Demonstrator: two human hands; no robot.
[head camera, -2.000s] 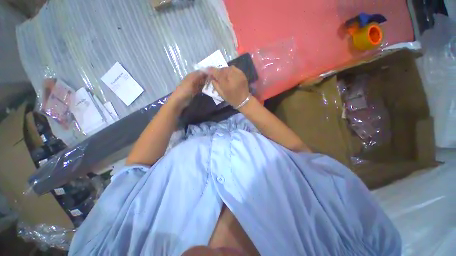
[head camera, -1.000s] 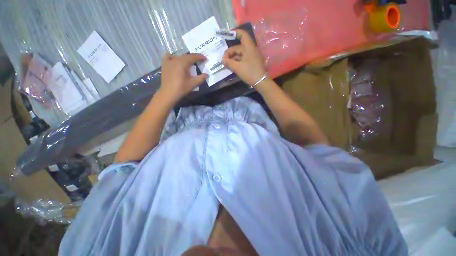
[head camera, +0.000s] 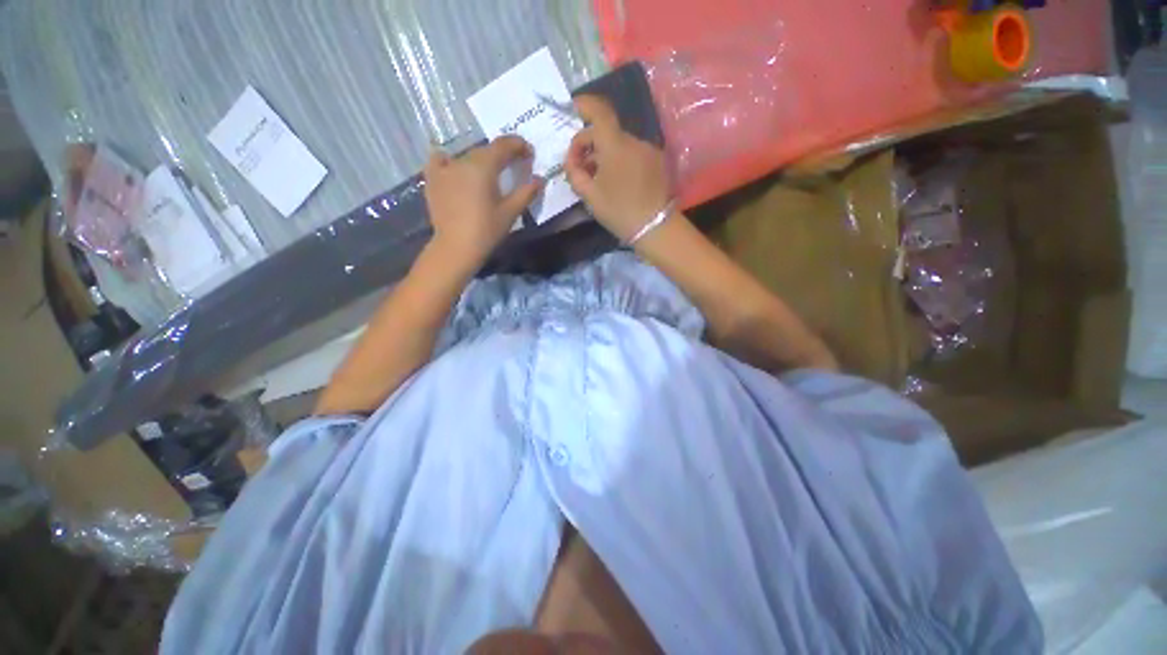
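A white printed leaflet (head camera: 527, 113) lies over the long dark bagged unit (head camera: 275, 297), near its right end. My left hand (head camera: 476, 192) is at the leaflet's left side, thumb and fingertips close together at its edge; its hold is unclear. My right hand (head camera: 617, 173) is at the leaflet's right side and pinches a small whitish label (head camera: 561, 109), blurred, above the leaflet. The unit's dark right end shows behind my right hand. Its left end is wrapped in loose clear plastic.
More leaflets (head camera: 268, 151) and a pink-printed bag (head camera: 108, 205) lie on the ribbed white stack (head camera: 346, 77). An orange tape dispenser (head camera: 989, 45) sits on the red surface (head camera: 832, 64). An open carton (head camera: 819, 275) with pinkish bags stands right; a carton of dark parts (head camera: 192, 467) stands left.
Since the first frame, both hands have moved apart over the leaflet, uncovering it, and a small label now shows at my right fingers. The view has shifted slightly.
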